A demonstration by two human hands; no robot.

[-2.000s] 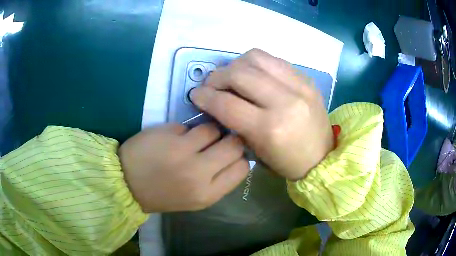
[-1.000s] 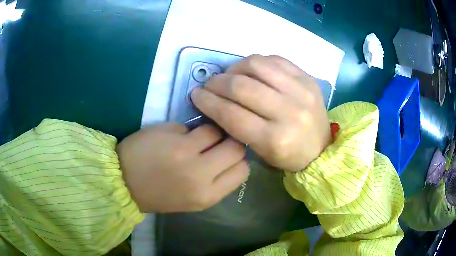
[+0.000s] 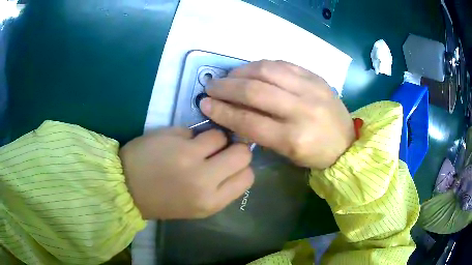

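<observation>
A grey tablet (image 3: 187, 88) lies rear side up, with pale lettering partly covered. Its camera area (image 3: 208, 77) shows a ring at the top and a dark round spot below it. My right hand (image 3: 282, 111) is over the tablet, its fingertips at the camera area; whether they hold a small part cannot be seen. My left hand (image 3: 189, 173) is curled over the tablet just below, its fingers pinching the folded edge of the clear protective film (image 3: 233, 227). The film covers the lower part of the tablet.
A white backing sheet (image 3: 207, 26) lies under the tablet on the green work surface (image 3: 88, 67). At the right are a blue parts bin (image 3: 416, 124), a crumpled white wipe (image 3: 381, 57) and a squarish translucent bottle (image 3: 424, 56). Part of another person's sleeve (image 3: 446, 212) shows at the right edge.
My right hand has shifted slightly right and down, and its fingertips have moved at the camera area, where the dark lower spot shows more than a second ago. My left hand has barely moved.
</observation>
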